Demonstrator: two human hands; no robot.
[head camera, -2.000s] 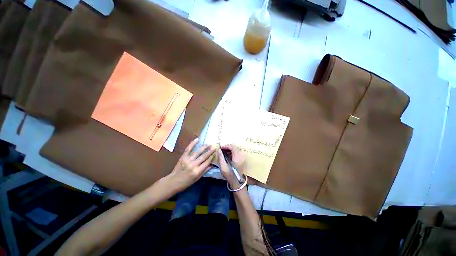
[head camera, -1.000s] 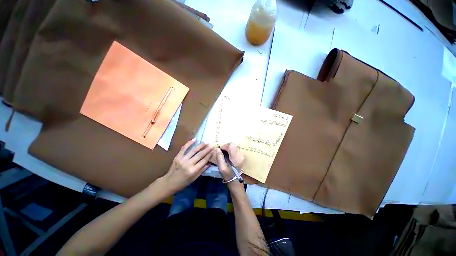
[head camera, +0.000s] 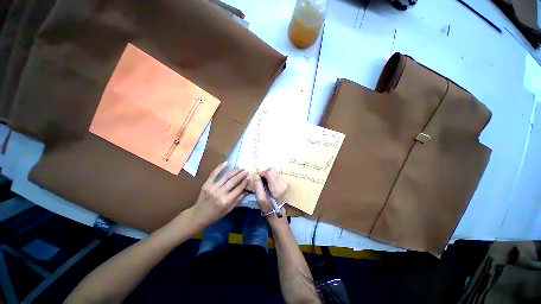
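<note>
A pale yellow work slip (head camera: 299, 163) with handwriting lies on the bench, its right part over a brown bag body panel (head camera: 409, 148). My right hand (head camera: 272, 187) is closed around a dark pen (head camera: 271, 199), its tip at the slip's lower left part. My left hand (head camera: 220, 191) is bare and empty, laid with spread fingers at the slip's lower left edge and the brown panel beside it. An orange job card (head camera: 148, 107) with a small line drawing lies on the left brown panel (head camera: 196, 41), a white paper (head camera: 198, 155) showing from under it.
A bottle with amber contents (head camera: 305, 29) stands on the white bench (head camera: 362, 41) beyond the slip. More brown pieces (head camera: 24, 65) lie at the far left. A small pale tab (head camera: 422, 138) sits on the right panel's seam. Brown pieces (head camera: 507, 276) also show low at the right.
The whole view has shifted, so the card and bottle sit further left or higher in it. My right hand still holds the pen on the slip, and my left hand stays at its edge.
</note>
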